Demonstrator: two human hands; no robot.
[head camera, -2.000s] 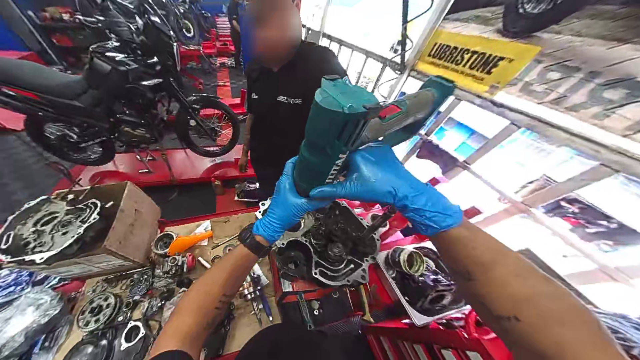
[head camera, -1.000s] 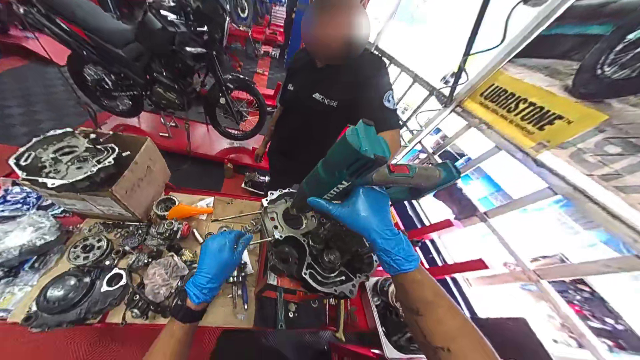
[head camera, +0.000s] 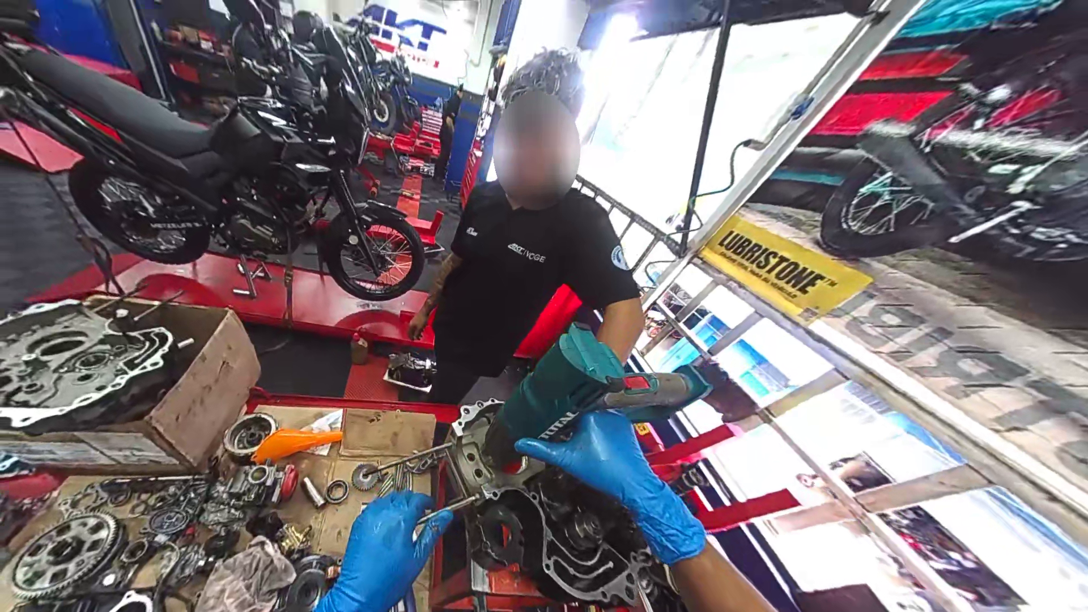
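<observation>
My right hand (head camera: 616, 476), in a blue glove, grips a teal Total power tool (head camera: 569, 387) by its body, its lower end against the upper part of an engine crankcase (head camera: 586, 544). A long metal stud (head camera: 412, 456) sticks out leftward from the case. Below it, my gloved left hand (head camera: 387, 544) has its fingers around the end of a second metal stud (head camera: 463, 503) that reaches the case. The tool's tip is hidden in the opening. The crankcase rests over a red stand (head camera: 489, 586).
On the left, a cardboard box (head camera: 204, 391) holds another crankcase part (head camera: 85, 361). Gears (head camera: 68, 552), an orange funnel (head camera: 293, 444) and loose parts lie on cardboard. Across the bench stands a person in a black shirt (head camera: 527, 272). Behind, a black motorcycle (head camera: 246, 170) stands on a red lift (head camera: 340, 314).
My left hand has left the power tool, which both hands held two seconds ago, and moved down to the stud. The tool has come down against the crankcase in my right hand.
</observation>
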